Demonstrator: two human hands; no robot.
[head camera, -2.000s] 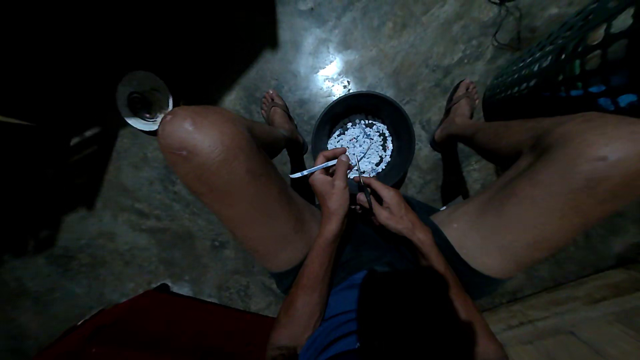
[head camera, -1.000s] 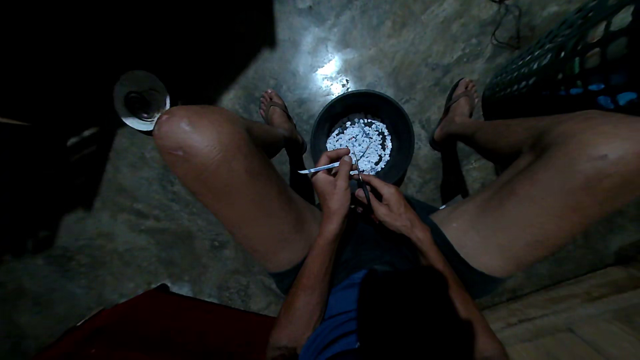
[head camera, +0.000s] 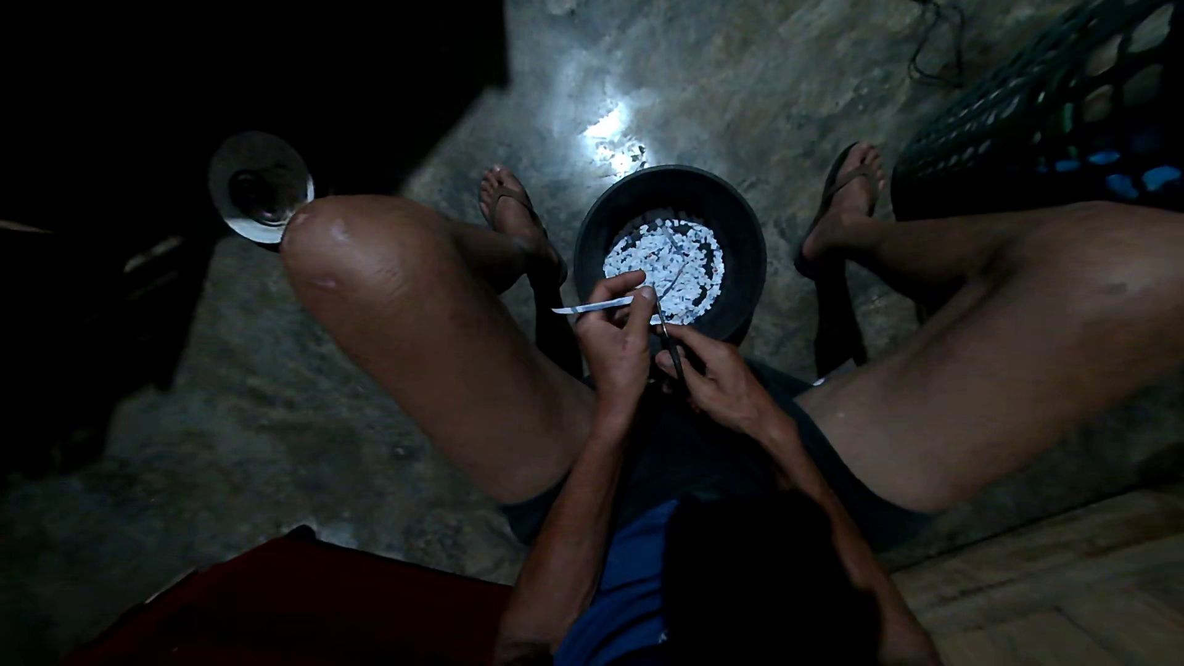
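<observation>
My left hand (head camera: 618, 338) grips a thin white strip (head camera: 592, 305) between thumb and fingers, its pointed end sticking out to the left. In my right hand (head camera: 708, 368) is a pair of dark-handled scissors (head camera: 672, 350), with the blades pointing up at the strip's right end by my left fingertips. Both hands are over the near rim of a round black basin (head camera: 745, 242), between my legs. Many small white cut pieces (head camera: 689, 254) lie in the basin. The strip's material cannot be told.
The basin stands on a grey concrete floor (head camera: 740, 102) between my two sandalled feet. A dark plastic lattice basket (head camera: 1036, 120) is at the upper right. A round, pale-rimmed object (head camera: 262, 185) lies beyond my left knee. Red material (head camera: 342, 601) is at the lower left.
The strip in my left hand has shifted slightly in angle and its free end. Both hands stay over the basin's near rim.
</observation>
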